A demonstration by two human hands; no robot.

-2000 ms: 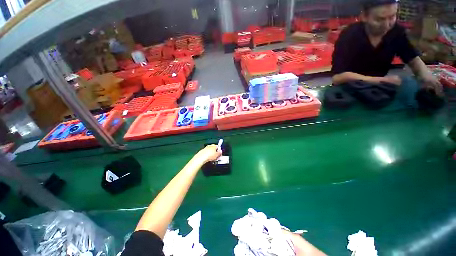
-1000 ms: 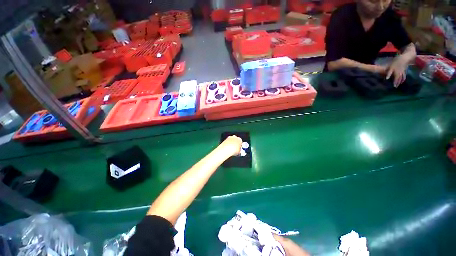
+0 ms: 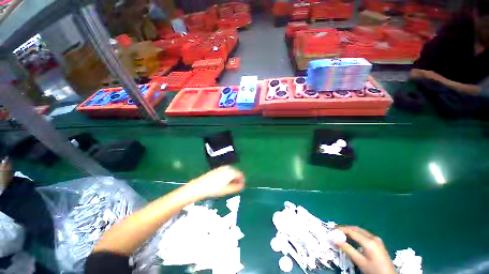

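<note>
My left hand [image 3: 228,181] is over the green belt, above the pile of white paper pieces [image 3: 201,235]; its fingers are curled and I cannot tell whether it holds anything. My right hand [image 3: 367,247] is at the right edge of the pile of white corded accessories [image 3: 305,233], fingertips at a white round disc; a firm grip cannot be made out. A black box base [image 3: 324,159] with white pieces inside lies ahead on the belt. Another black box [image 3: 228,158] with a white strip lies left of it.
A clear plastic bag [image 3: 102,214] of white accessories lies at left. Red trays [image 3: 327,108] line the far side, carrying blue-and-white packs [image 3: 339,75]. More black boxes [image 3: 120,155] are at left. A metal post [image 3: 115,67] rises there. A person's arm [image 3: 456,83] shows at far right.
My left hand has drawn back from the black box base toward me. My right hand has come into fuller view at the accessories. The view has turned left, so the scene sits farther right.
</note>
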